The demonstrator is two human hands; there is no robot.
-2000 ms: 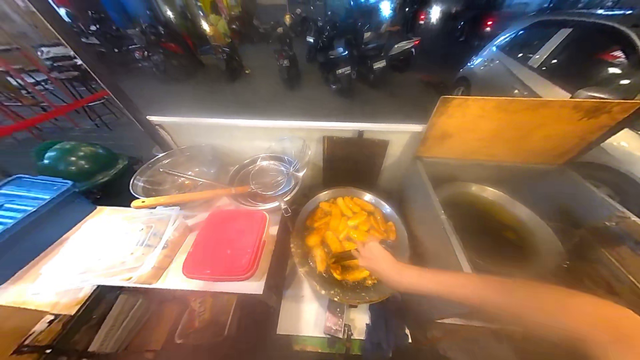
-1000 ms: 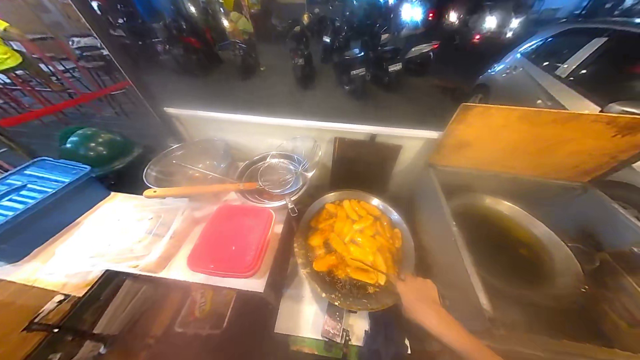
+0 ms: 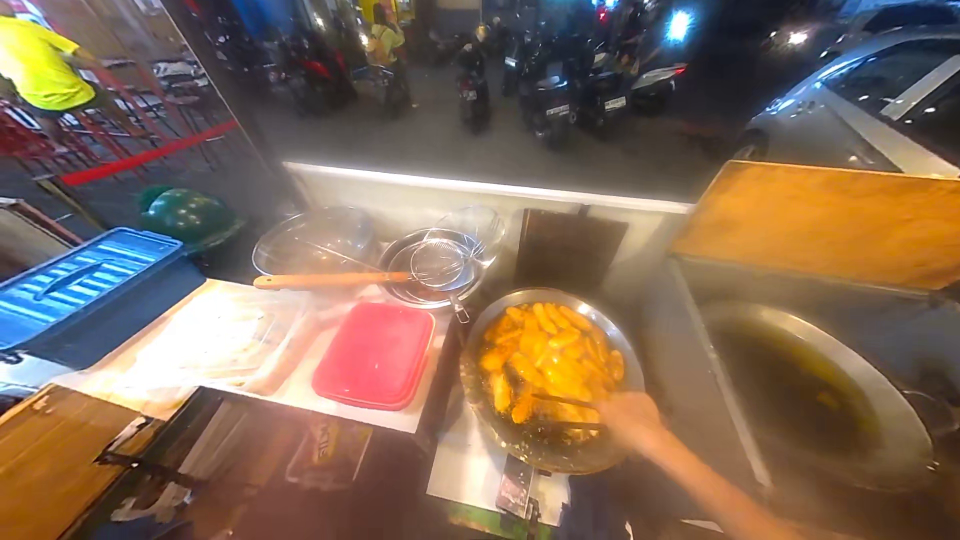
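My right hand (image 3: 632, 421) is over the right front rim of a round metal pan (image 3: 480, 405), closed on a pair of dark tongs or sticks (image 3: 566, 401); which of these cannot be told. Their two prongs reach left among the golden fried pieces (image 3: 555, 349), which lie in oil and fill much of the pan. A small strainer (image 3: 442, 264) with a wooden handle rests across metal bowls just behind and left of the pan. My left hand is not in view.
A second wide pan of dark oil (image 3: 802, 382) stands at the right below a raised wooden board (image 3: 817, 225). Left of the near pan are a red-lidded container (image 3: 375, 356), a clear plastic box (image 3: 277, 330) and a blue bin (image 3: 82, 277). A person in yellow (image 3: 37, 64) is at far left.
From the far earlier frame, my right hand has moved from over the pieces to the pan's right front edge. Since one second ago the prongs have swung lower and point left.
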